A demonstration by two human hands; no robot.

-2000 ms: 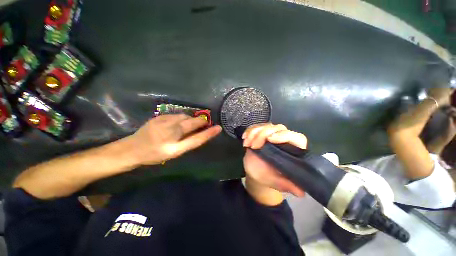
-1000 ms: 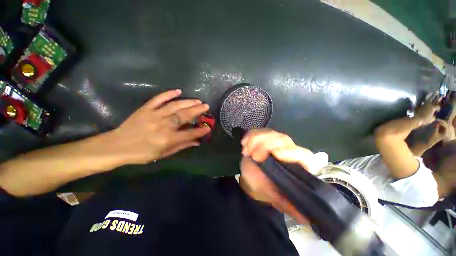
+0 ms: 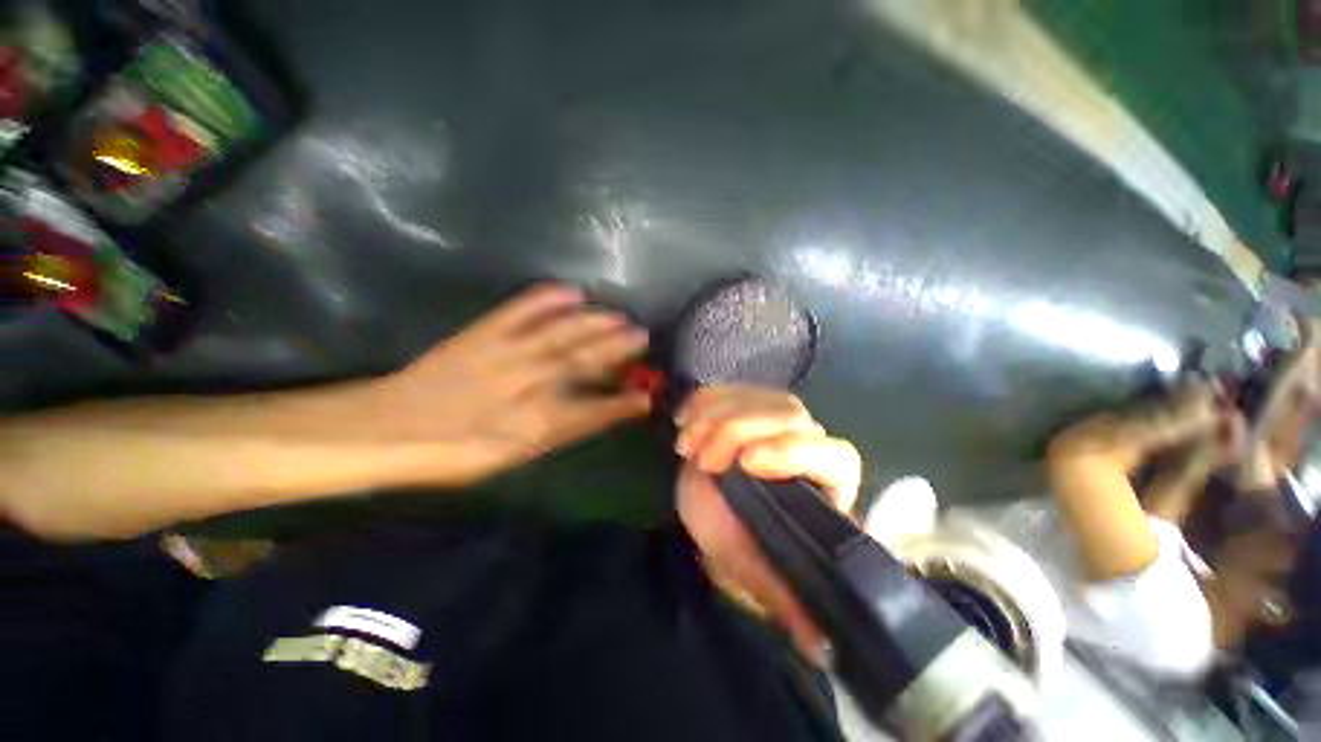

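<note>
My right hand (image 3: pixel 761 464) is closed around the black electric screwdriver (image 3: pixel 833 573); its tip is hidden by my fingers, close to the dish. The round screw dish (image 3: pixel 746 336) lies on the bench with tiny grey screws in it. My left hand (image 3: pixel 529 377) lies flat over a device unit, fingers pointing right at the dish. Only the unit's red part (image 3: pixel 642 380) and a bit of dark edge show beside the fingertips. The frame is blurred.
Several half-assembled units (image 3: pixel 145 145) lie at the upper left. A white round fan (image 3: pixel 985 580) stands at the bench's near edge. A co-worker's arm (image 3: pixel 1108 493) is at the right. A pale edge strip (image 3: pixel 1072 116) borders the green belt at the upper right.
My left hand has slid over the unit and now hides most of it. The screwdriver has stayed in my right hand and tilted more steeply. The camera view has shifted and blurred.
</note>
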